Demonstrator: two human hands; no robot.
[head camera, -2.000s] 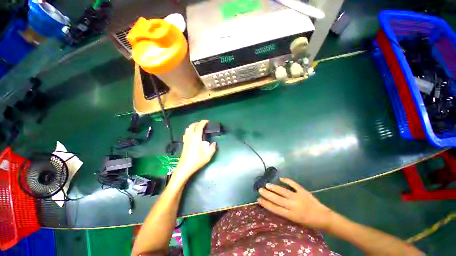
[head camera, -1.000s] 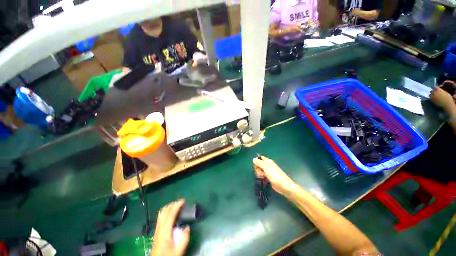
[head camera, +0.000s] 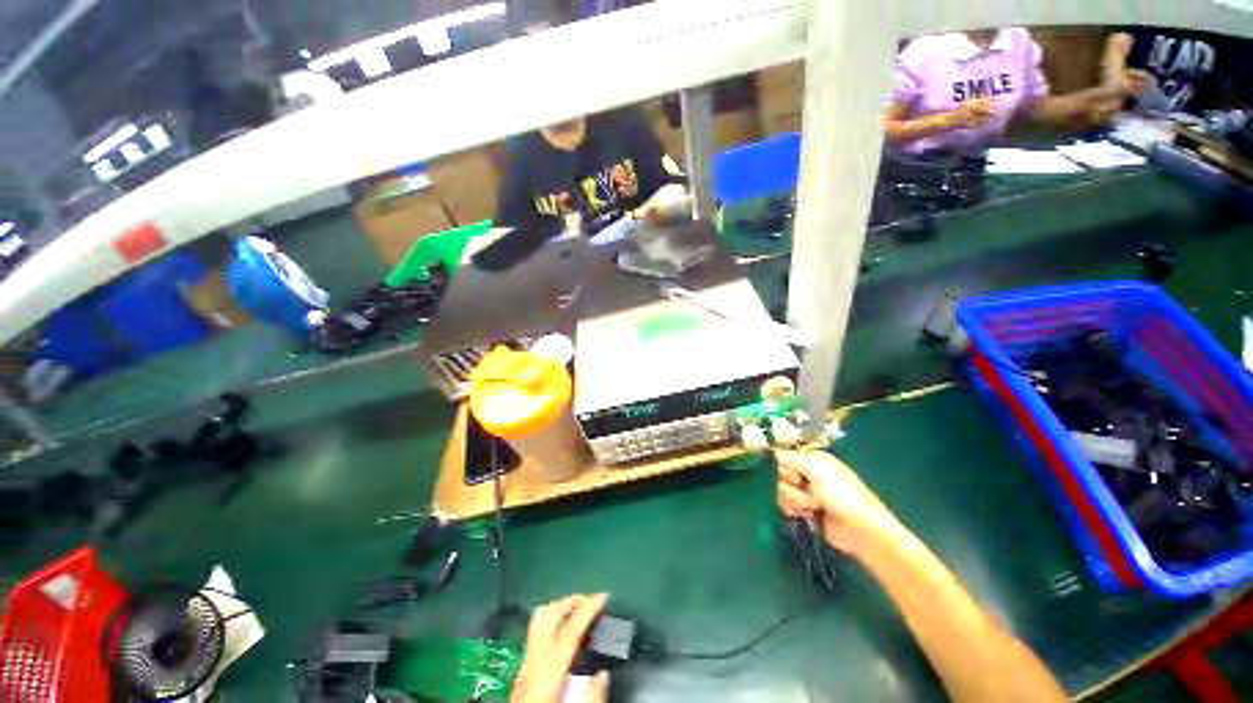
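My right hand (head camera: 827, 497) is closed around the bundled black lead (head camera: 809, 552) just below the pale round terminals (head camera: 772, 419) at the right corner of the pale-topped tester (head camera: 673, 360). Whether the plug touches them cannot be told. My left hand (head camera: 561, 646) is at the bottom, partly cut off, with its fingers against the left side of a black power adapter (head camera: 610, 637) on the green bench. A thin cord runs right from the adapter. The tester shows green digits.
An orange-lidded cup (head camera: 522, 398) and a phone (head camera: 487, 453) stand left of the tester. A blue basket (head camera: 1024, 398) of adapters is at right. A small fan (head camera: 165, 643), red basket (head camera: 52, 618) and more adapters (head camera: 351, 657) are at left. People sit opposite under a white frame.
My right hand has moved from the bench edge up to the tester's terminals with the lead. My left hand stays by the adapter. The camera view has tilted up.
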